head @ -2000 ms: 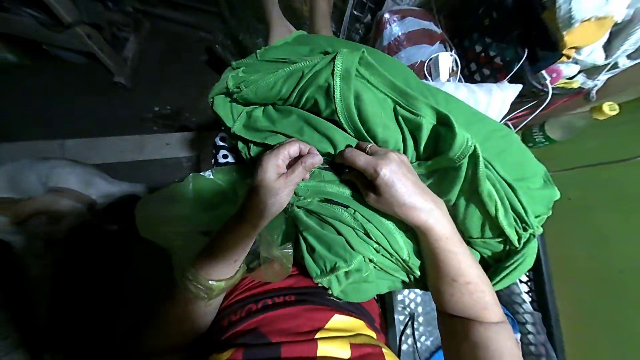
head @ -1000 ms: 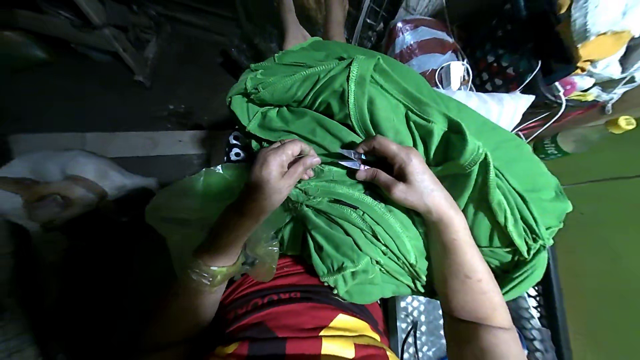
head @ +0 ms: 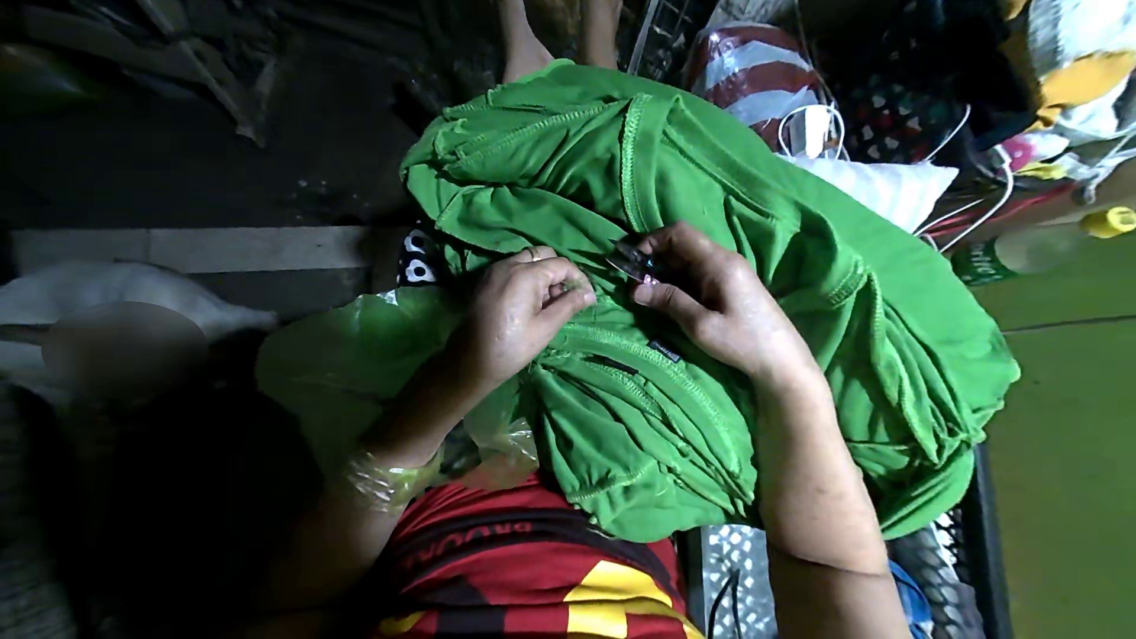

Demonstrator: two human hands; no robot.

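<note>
A heap of green stitched fabric (head: 710, 186) lies across the lap, its seams showing. My right hand (head: 710, 293) grips small thread snips (head: 630, 262), whose blades stand apart and point toward my left hand. My left hand (head: 532, 306) pinches something at the fabric with thumb and forefinger; it looks like thread or a cloth edge, too small to tell. Below my right hand a small dark label (head: 664, 351) sits on the cloth near a seam. A clear plastic bag (head: 355, 355) hangs by my left forearm.
At the upper right are a striped bundle (head: 754, 71), a white bag (head: 887, 186), white cables and a bottle with a yellow cap (head: 1108, 222). Another person's bare feet (head: 525, 53) show at the top. An animal-like pale shape (head: 115, 302) lies at the left.
The snips are in clearer sight than two seconds ago, when my right hand mostly hid them. My right hand has drawn slightly away from my left. The fabric heap stays on the lap.
</note>
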